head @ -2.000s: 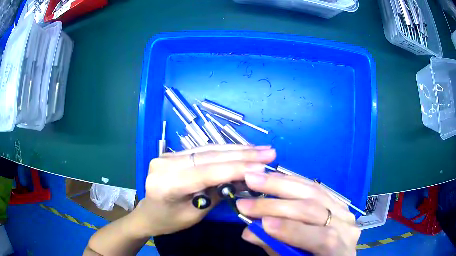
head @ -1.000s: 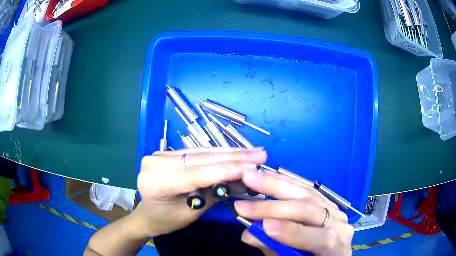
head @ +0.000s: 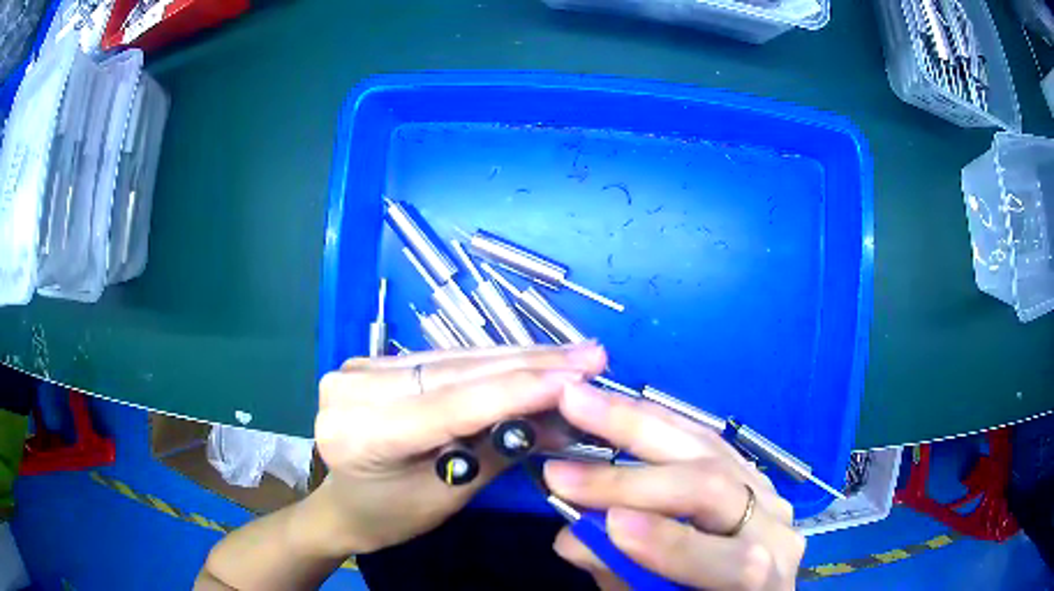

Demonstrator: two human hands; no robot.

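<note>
My left hand (head: pixel 428 433) is closed around shafted cylinders over the tray's front edge. Two black end faces with pale centres, one at the left (head: pixel 457 465) and one beside it (head: pixel 512 438), point towards me. My right hand (head: pixel 682 485) holds the blue-handled trimming knife (head: pixel 624 560), its short metal tip pointing up and left near the cylinders. The fingertips of both hands meet. Loose shafted cylinders (head: pixel 517 256) lie in the left part of the blue tray (head: pixel 601 102), and others (head: pixel 684 409) lie at its front right. The palm hides the rest of the held cylinders.
Clear boxes or lids (head: pixel 98 185) stand upright at left, with a red bin (head: pixel 173 17) behind. A filled parts box (head: pixel 954 58) and a small open box (head: pixel 1011 225) are at right. Another clear box (head: pixel 717 14) is at the back. Dark trimmings (head: pixel 618 196) lie on the tray floor.
Both hands have shifted slightly left with the cylinders and knife. The two end faces have turned a little. The loose cylinders in the left part of the tray look unchanged.
</note>
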